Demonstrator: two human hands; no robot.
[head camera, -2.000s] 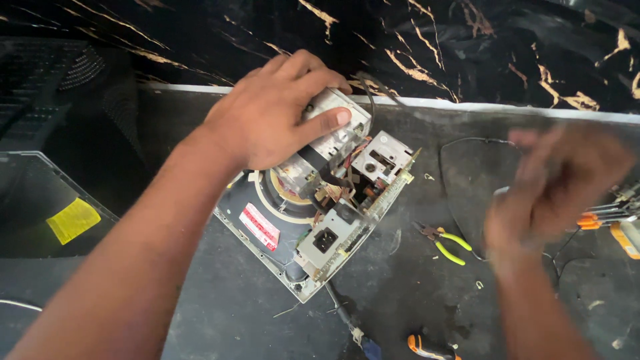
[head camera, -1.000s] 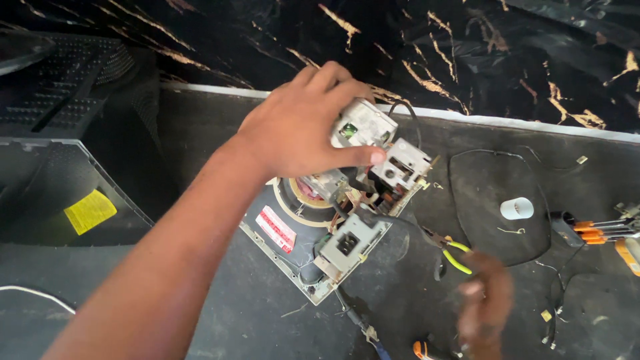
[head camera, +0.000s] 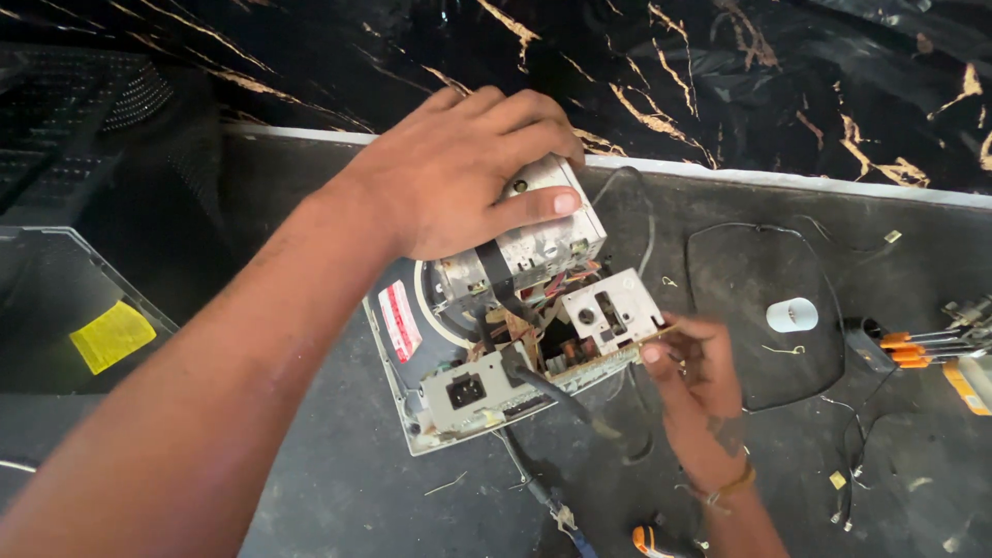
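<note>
My left hand (head camera: 473, 170) lies over a perforated metal shield box (head camera: 550, 232), thumb on its face and fingers over its far edge. The box sits on an opened electronic device, seemingly a monitor, with a round ringed part, a red-and-white label (head camera: 399, 322) and a grey metal plate with a power socket (head camera: 449, 397). My right hand (head camera: 694, 380) pinches the edge of the circuit board (head camera: 612, 360) at the device's right side, beside a smaller slotted metal plate (head camera: 624, 298). A dark cable (head camera: 558, 395) runs out over the device's near edge.
A black plastic housing (head camera: 85, 186) with a yellow label (head camera: 113, 337) stands left. Orange-handled screwdrivers (head camera: 922, 349), a white cap (head camera: 791, 315), a looped wire (head camera: 833, 287) and loose thin wires lie right. An orange-and-black handle (head camera: 651, 540) is at the bottom. Marbled black sheeting lines the back.
My right hand has moved from the right side, near the yellow-green pliers, to the board's edge. The pliers seen earlier no longer show. My left hand stays on the metal box.
</note>
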